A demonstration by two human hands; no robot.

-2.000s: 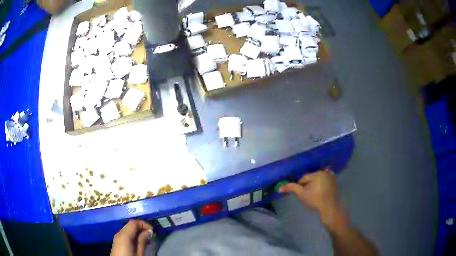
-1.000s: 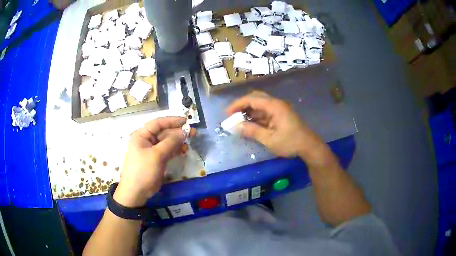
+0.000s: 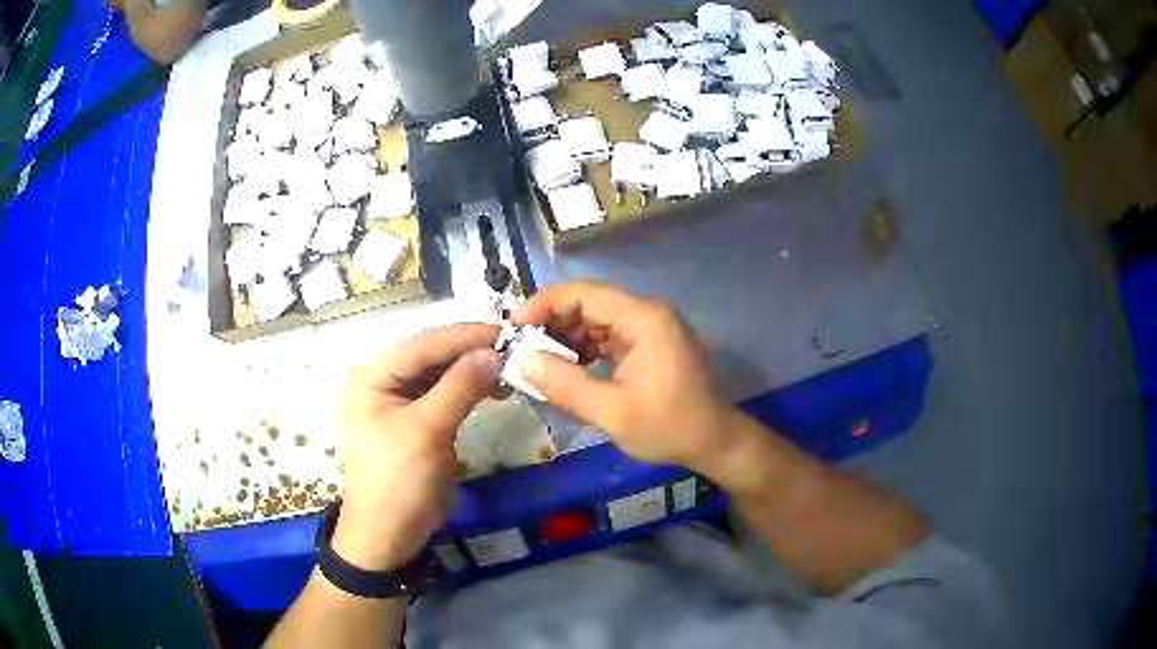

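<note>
My right hand (image 3: 634, 368) grips a white plug insert (image 3: 536, 360) between thumb and fingers, just in front of the press fixture (image 3: 489, 254). My left hand (image 3: 425, 418) meets it from the left, fingertips pinched at the insert's left edge. A small part seems to be between the left fingertips, but it is too small and covered to name. The grey press cylinder (image 3: 419, 51) stands above the fixture. The insert's prongs cannot be made out clearly.
Cardboard trays of loose white inserts stand left (image 3: 327, 304) and right (image 3: 596, 233) of the press. A red button (image 3: 567, 526) is on the blue front edge. White piles lie on the blue sheet (image 3: 76, 444). Part of another person's hand (image 3: 163, 25) shows at top left.
Two seconds ago my hands were at the front edge and the insert lay on the table. My right hand has picked it up and moved left, and my hands now meet at it.
</note>
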